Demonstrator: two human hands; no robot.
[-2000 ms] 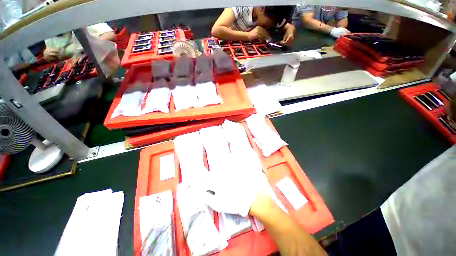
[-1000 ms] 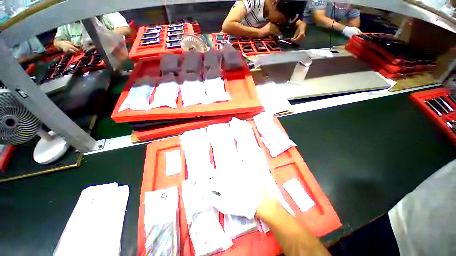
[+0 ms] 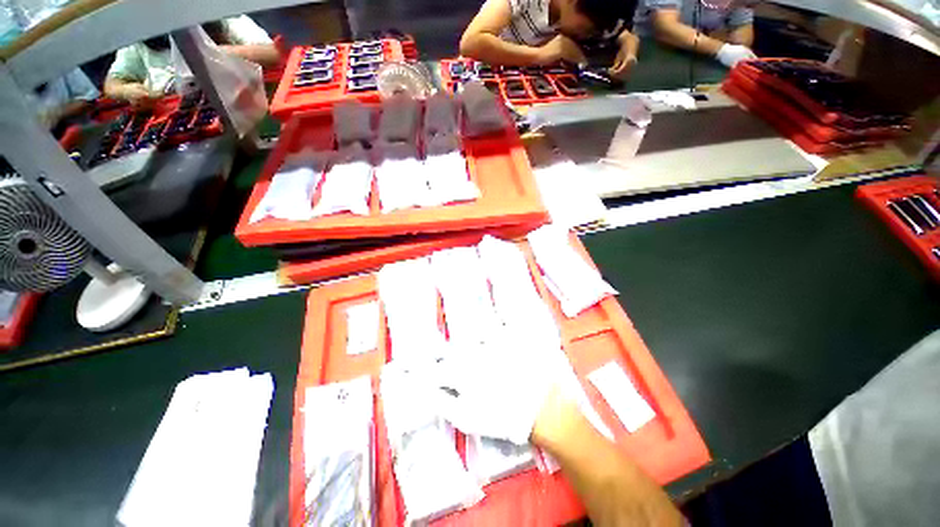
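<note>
My right hand [image 3: 500, 389], in a white glove, lies over the middle of a red tray [image 3: 675, 437]. Its fingers point left and merge with the white sleeves beneath, so its grip cannot be told. Long white sleeved packets fill the upper middle pockets. A sleeved phone [image 3: 428, 458] lies just below and left of the glove, and another packet [image 3: 338, 453] lies at the lower left. Small white label slips [image 3: 622, 396] lie in a right and a left pocket. My left hand is not in view.
A pile of flat white sleeves [image 3: 201, 448] lies on the green bench left of the tray. Stacked red trays [image 3: 505, 201] with sleeved phones stand behind. A fan [image 3: 36, 247] is at left. A tray of phones [image 3: 912, 221] is at right. Other workers sit opposite.
The view has shifted, so the scene sits further right in the picture. My right hand stays at about the same place over the tray. The packets have not visibly moved.
</note>
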